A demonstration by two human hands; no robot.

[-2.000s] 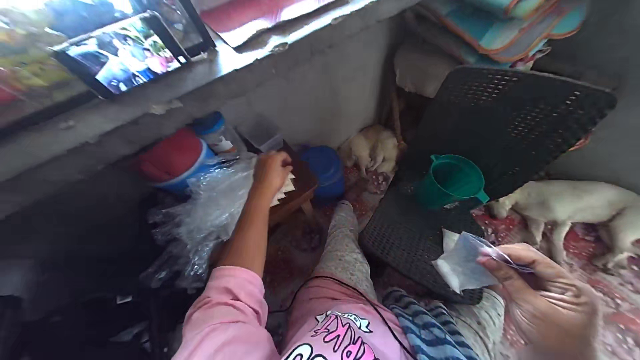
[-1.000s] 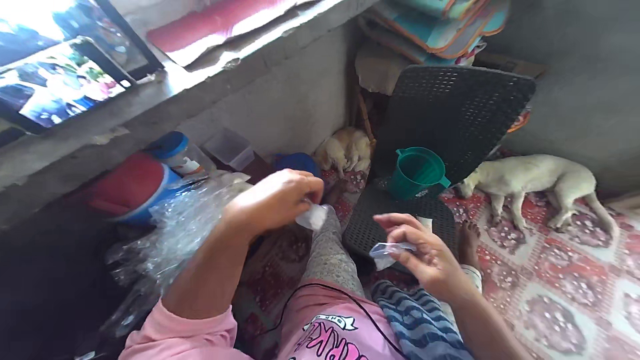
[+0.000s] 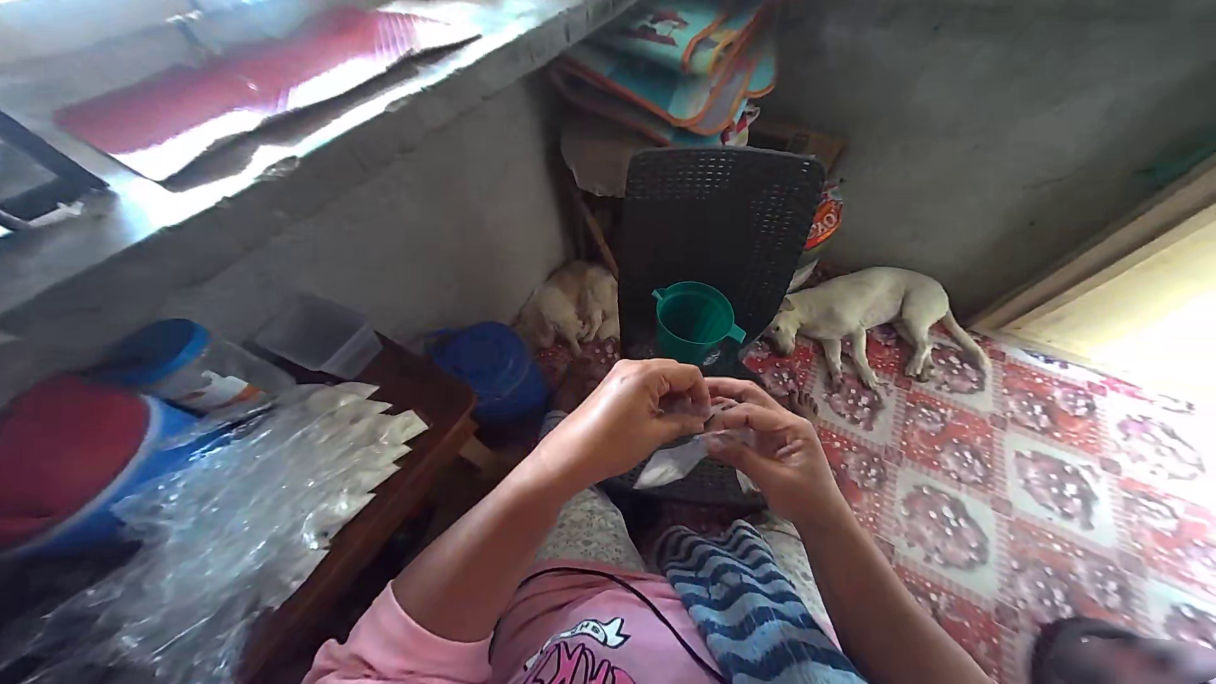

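Both hands meet above my lap, just in front of a black woven plastic chair [image 3: 717, 214]. Between them is a small clear plastic bag with white contents [image 3: 671, 464] in its lower part. My left hand [image 3: 632, 418] pinches the bag's upper edge with thumb and fingertips. My right hand [image 3: 774, 442] grips the same bag from the other side, fingers curled. A green plastic pot with side handles [image 3: 695, 318] rests on the chair seat beyond the hands. Many clear plastic bags [image 3: 256, 484] lie in an overlapping pile on a brown wooden table [image 3: 432, 385] at left.
A blue-lidded container [image 3: 171, 356], a clear plastic box [image 3: 323, 337] and a red and blue tub [image 3: 71, 446] stand at left. A blue bucket [image 3: 489, 366] is beyond the table. Dogs lie by the chair, one pale dog [image 3: 869, 309] to its right. A concrete ledge [image 3: 313, 142] runs upper left.
My left hand was at the table's bag pile, then moved right to my lap. The two hands, apart in the earlier frames, have come together at the bag. The view has shifted.
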